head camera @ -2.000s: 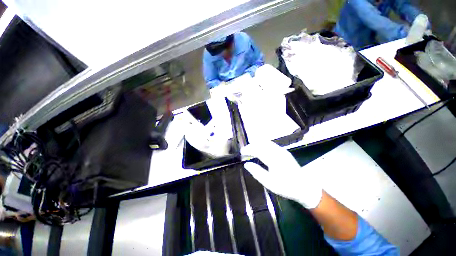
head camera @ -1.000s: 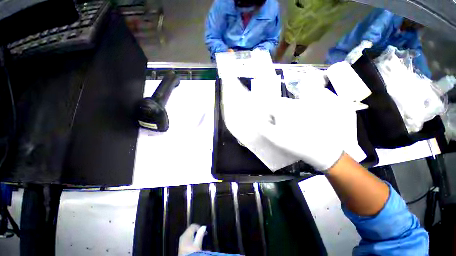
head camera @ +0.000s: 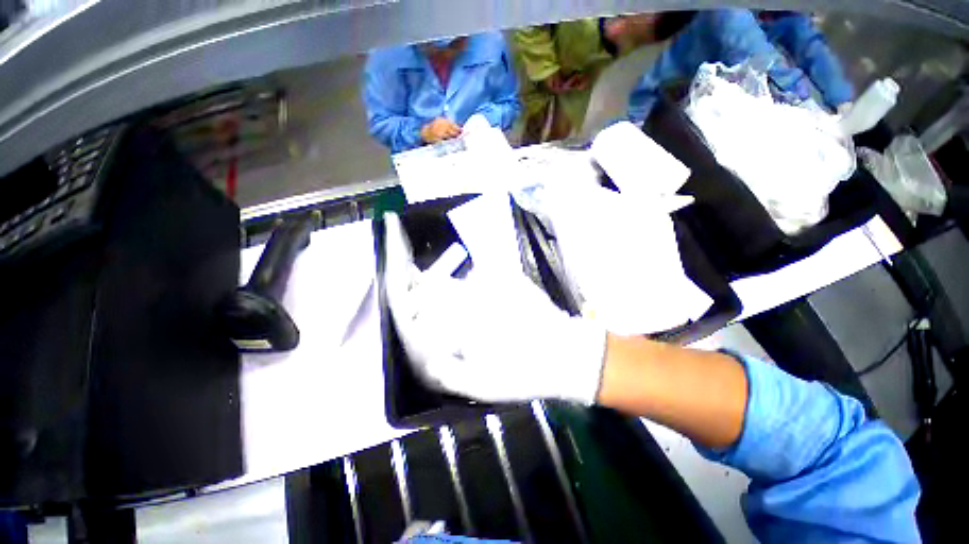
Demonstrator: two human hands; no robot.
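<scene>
My right hand (head camera: 499, 345), in a white glove, reaches from the right over the left black bin (head camera: 402, 402). Its fingers are among white papers (head camera: 491, 225) in the bin and blend with them, so a grip cannot be made out. A small white piece (head camera: 446, 260) shows beside the fingers. My left hand (head camera: 423, 528), gloved, is almost wholly cut off by the bottom edge, above the roller conveyor (head camera: 452, 468). A second bin with white papers (head camera: 627, 255) stands against the first on its right.
A black barcode scanner (head camera: 266, 303) lies on the white bench (head camera: 308, 393), beside a large black case (head camera: 159, 319) at left. A black bin at right holds crumpled plastic bags (head camera: 776, 149). Pale chassis units (head camera: 213, 519) lie at both sides of the rollers. People in blue smocks (head camera: 441, 90) are across the bench.
The view has tilted and shifted, so the bench things appear elsewhere. My right hand is now over the left bin, lower among the papers. My left hand has dropped nearly out of the picture.
</scene>
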